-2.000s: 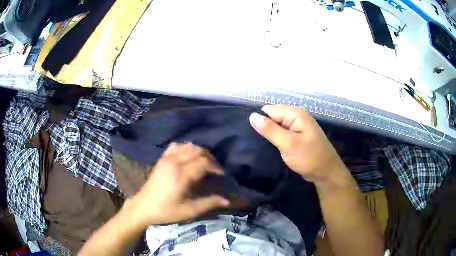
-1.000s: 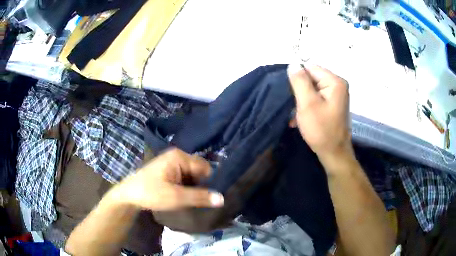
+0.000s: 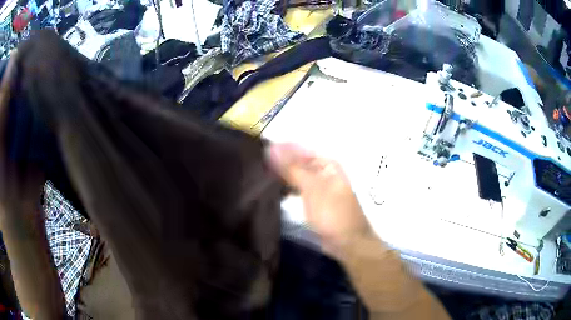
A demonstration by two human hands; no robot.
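A large brown garment is held up in front of me and blurred. It fills the left and middle of the view. My right hand pinches its edge between thumb and fingers, over the front of the white table. My left forearm shows at the far left edge. My left hand is mostly hidden behind the raised cloth, so its hold cannot be made out. Navy-black cloth hangs below my right hand.
The white JACK sewing machine stands at the right, with a dark rectangular pad on its bed. Orange-yellow snips lie at the table's right. Brown cardboard with black strips and plaid cloth lies beyond. Plaid cloth hangs lower left.
The garment has gone from low on my lap to raised high at the left, its brown side now showing. My right hand has moved left. The view has turned, showing more machine and background.
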